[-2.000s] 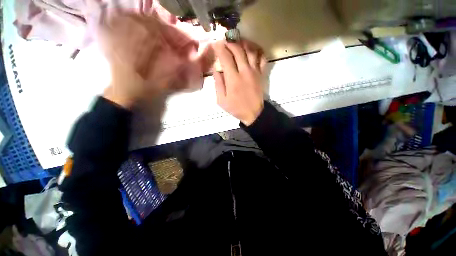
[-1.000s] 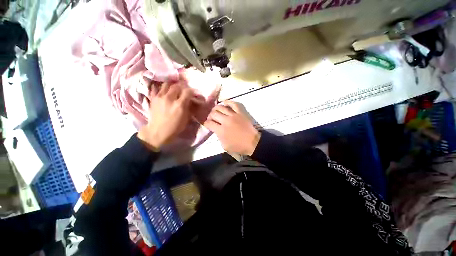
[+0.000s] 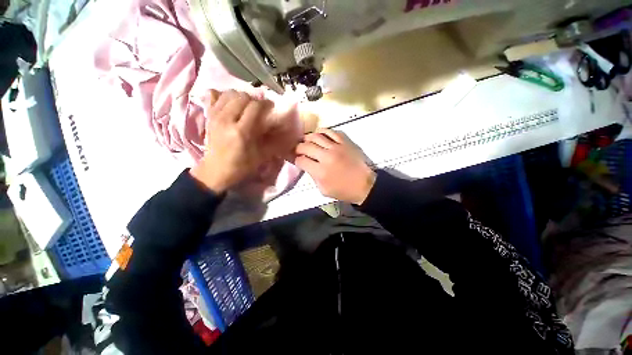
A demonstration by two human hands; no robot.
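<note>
The pale pink garment fabric (image 3: 170, 83) lies heaped on the white table left of the sewing machine head (image 3: 260, 35), and part of it runs under both hands. My left hand (image 3: 239, 135) grips the fabric in front of the presser foot area, fingers curled. My right hand (image 3: 332, 163) pinches the fabric's right edge with its fingertips, close beside my left hand. The needle and presser foot are too bright and blurred to make out. The fabric between the hands is partly hidden by the fingers.
Green-handled snips (image 3: 537, 75) and black scissors (image 3: 594, 69) lie at the right on the table. A blue crate (image 3: 77, 222) and white boxes (image 3: 38, 208) stand at the left. Another blue crate (image 3: 225, 281) is below the table edge. Pinkish fabric (image 3: 596, 267) is heaped at the lower right.
Since the oldest frame, both hands have drawn the fabric out from the needle area toward the table's front edge. Over the last second, they have shifted only slightly. The camera view has also shifted.
</note>
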